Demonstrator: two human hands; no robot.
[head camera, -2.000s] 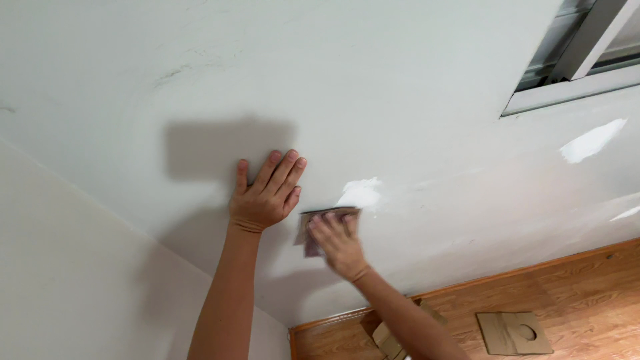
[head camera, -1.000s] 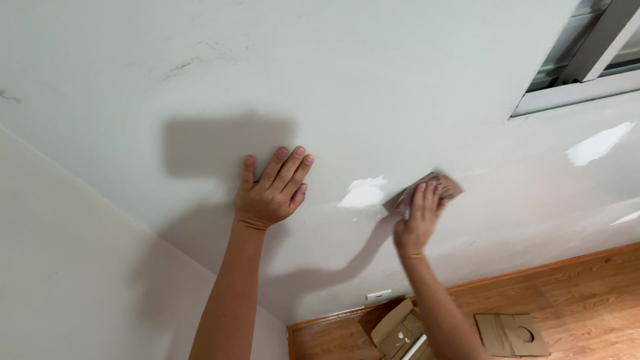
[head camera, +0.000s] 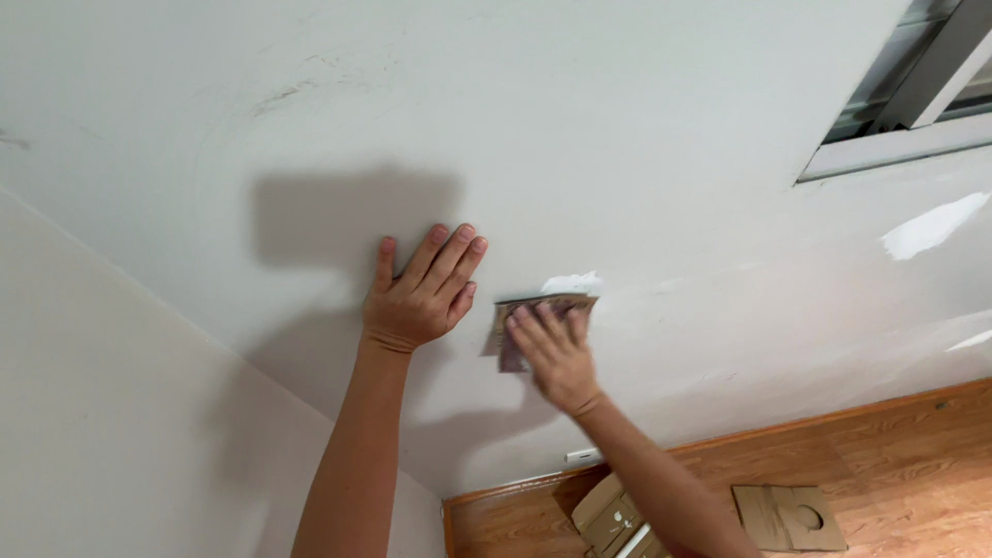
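My left hand (head camera: 418, 298) lies flat on the white wall (head camera: 620, 155) with its fingers apart, holding nothing. To its right, my right hand (head camera: 554, 356) presses a folded sheet of sandpaper (head camera: 513, 353) against the same wall, fingers spread over it. The sheet's top edge overlaps the lower part of a white filler patch (head camera: 572, 284). Another filler patch (head camera: 934, 226) shows farther right, below the window.
A window frame (head camera: 876, 151) is set in the wall at the upper right. Below, a flattened cardboard piece (head camera: 789, 518) and an opened cardboard box (head camera: 608, 515) lie on the wood floor (head camera: 914, 449). A white outlet (head camera: 583, 456) sits low on the wall.
My right hand has moved left with the sandpaper, from right of the nearer filler patch to its lower left, near where it was two seconds ago. My left hand has stayed in place.
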